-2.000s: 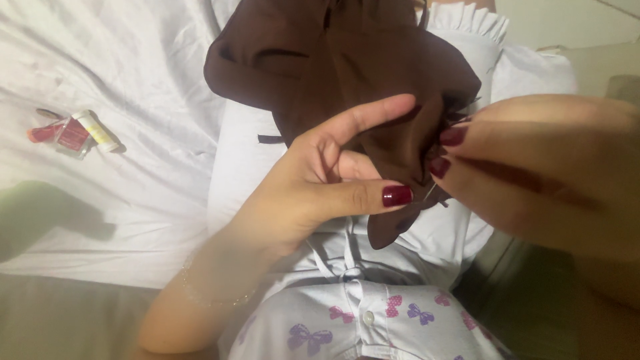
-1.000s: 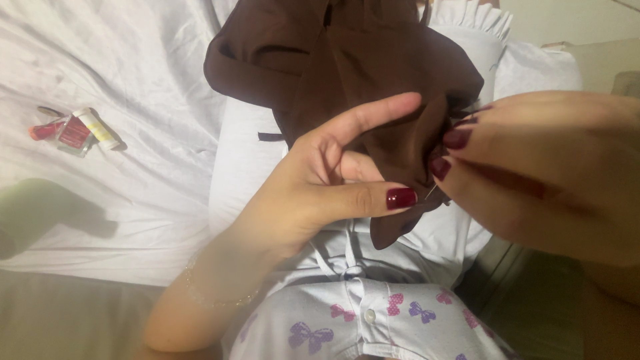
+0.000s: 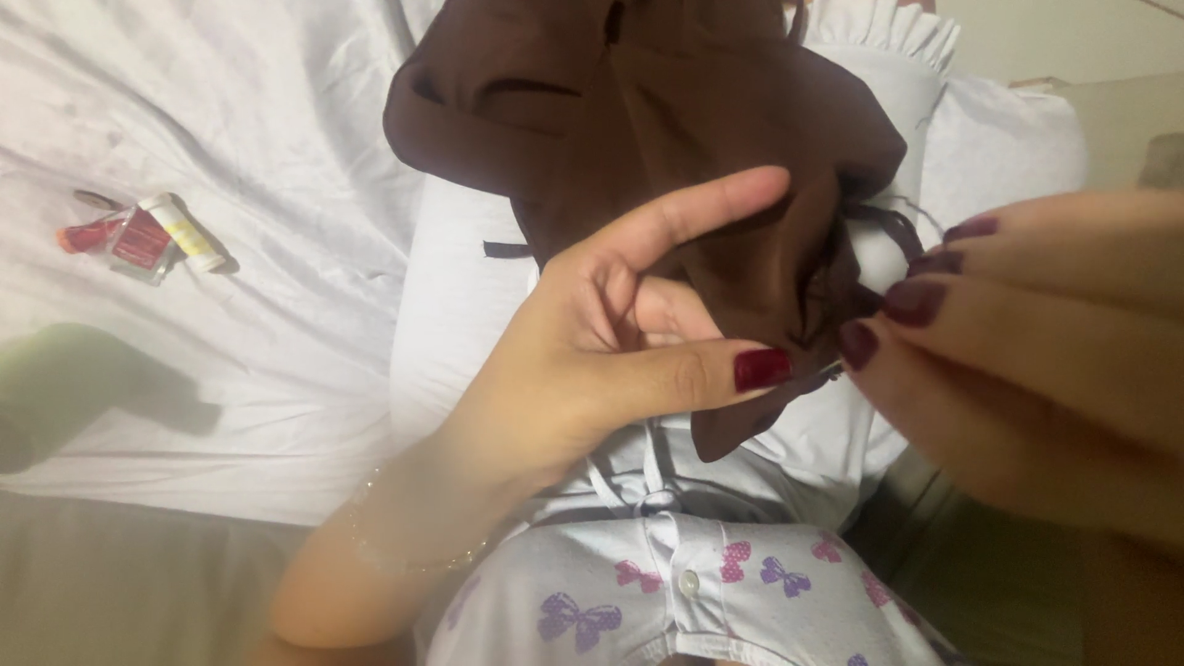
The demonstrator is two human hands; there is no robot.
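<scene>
A brown fabric garment (image 3: 647,129) lies spread over my lap, its lower part bunched between my two hands. My left hand (image 3: 629,333) grips the cloth between its thumb and bent fingers, with the index finger stretched out over it. At the cloth's right edge, the fingertips of my right hand (image 3: 1008,351) pinch a thin, shiny metal piece (image 3: 835,368), perhaps a needle; the fingers hide most of it. A dark thread or narrow strap (image 3: 893,222) runs from the cloth toward the right fingertips.
On the white sheet (image 3: 277,185) at the left lie a small clear packet with red contents (image 3: 141,242) and a white and yellow tube (image 3: 185,231). A green object (image 3: 65,388) sits below them. White clothing with ruffles (image 3: 879,37) and a bow-print top (image 3: 684,583) surround the cloth.
</scene>
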